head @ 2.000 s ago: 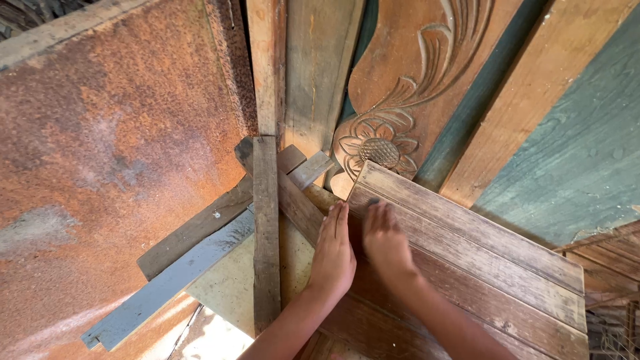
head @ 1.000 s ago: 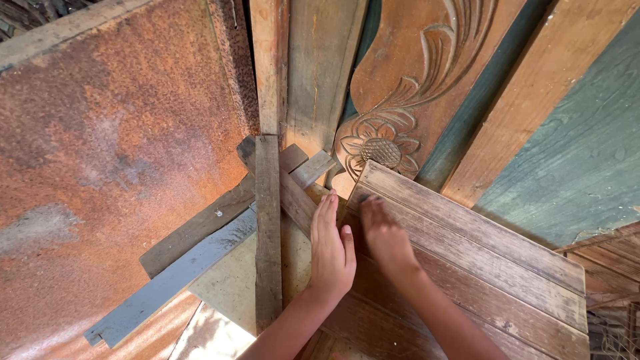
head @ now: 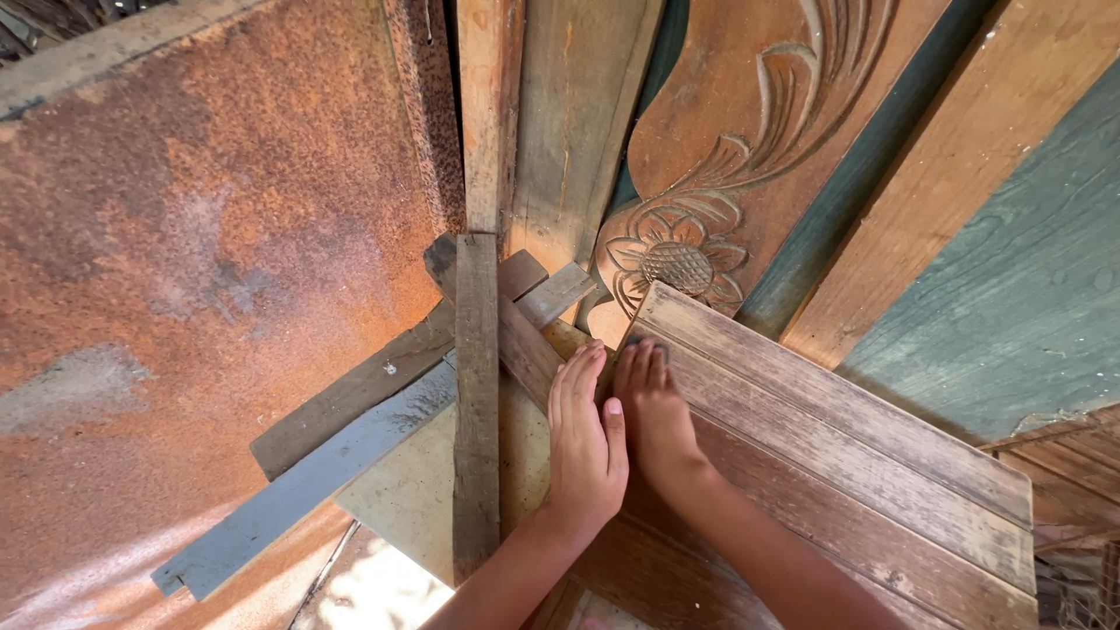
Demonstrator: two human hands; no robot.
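A slatted wooden panel (head: 840, 437) lies at the lower right, its upper boards paler and worn, its lower ones redder brown. On its left end my right hand (head: 656, 402) presses with bent fingers over a small dark piece (head: 649, 343), mostly hidden, whose material I cannot tell. My left hand (head: 588, 429) stands upright along the panel's left edge, fingers extended and together, thumb slightly apart; nothing shows in it. Just left of this hand, wooden strips cross over one another, among them an upright weathered strip (head: 477, 394) and a grey-painted strip (head: 315, 481).
A rusty metal sheet (head: 219, 262) fills the left side. Behind the panel lean a carved wooden board with a flower (head: 744, 149), a long plank (head: 954, 184) and a green-painted wooden surface (head: 1006, 289). A pale board (head: 402, 490) lies under the strips.
My right hand has shifted only slightly at the panel's left end, over the dark piece. The left hand, higher one second ago, is a little lower now. The panel and strips have not plainly moved.
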